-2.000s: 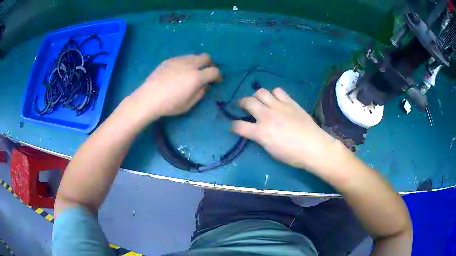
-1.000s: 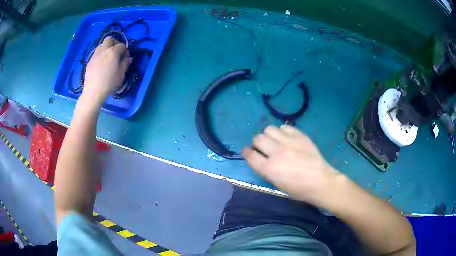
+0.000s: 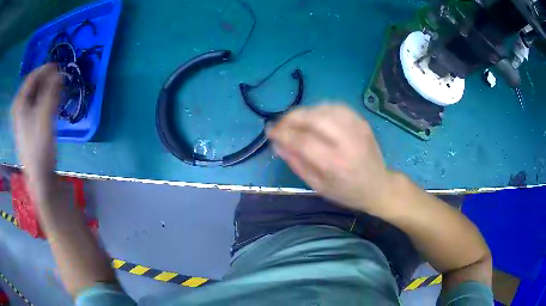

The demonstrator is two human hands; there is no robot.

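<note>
A black headphone headband (image 3: pixel 166 113) lies on the green bench, a thin wire running up from its upper tip. A smaller black yoke (image 3: pixel 256 110) with a thin wire touches or nearly touches the headband's right end. My right hand (image 3: pixel 329 149) is blurred at that meeting point, fingertips together; whether it grips a part cannot be told. My left hand (image 3: pixel 37 101) is blurred over the near-left part of the blue tray (image 3: pixel 103 77), beside tangled yokes (image 3: pixel 75 89); what it holds, if anything, is hidden.
The hand press with its white disc (image 3: pixel 419 69) and green base (image 3: pixel 372 98) stands at the right. A small white piece (image 3: pixel 490 78) lies beside it. A red stool (image 3: pixel 27 203) is below the bench at left, a blue bin (image 3: pixel 509 233) at lower right.
The view has shifted. My left hand has moved from deep among the yokes to the tray's near-left side. The yoke now sits against or beside the headband's right end, at my right hand.
</note>
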